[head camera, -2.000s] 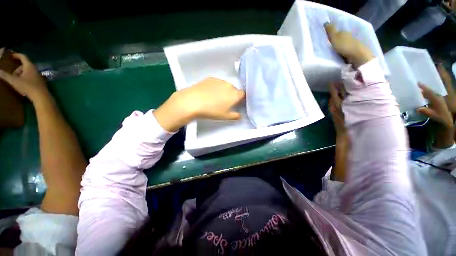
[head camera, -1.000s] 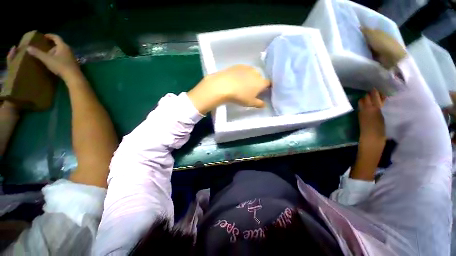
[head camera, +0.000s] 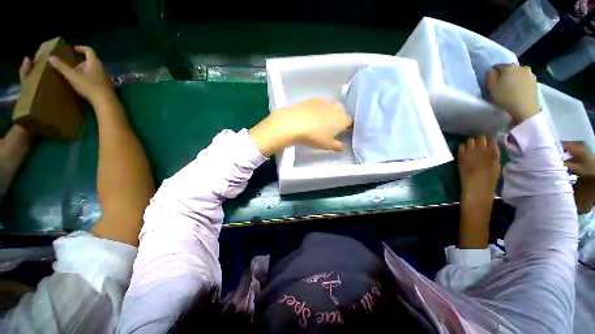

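Observation:
A white foam box stands in front of me on the green bench. A pale grey-blue wrapped item lies in its right side. My left hand is over the box's left part, its fingertips at the item's left edge and its thumb apart; whether it grips the edge is unclear. My right hand is curled over a second foam box to the right, against one of the pale grey wrapped pieces inside. Its fingertips are hidden.
At the left a neighbour's hands hold a brown carton over the green bench. Another person's hand is below the second box. A third foam box and another hand are at the far right. Translucent bags lie at the top right.
My right hand has moved deeper over the second box and curled against the wrapped piece. My left hand stays at the item's edge. The neighbour's carton has come further into view. The camera view has shifted.

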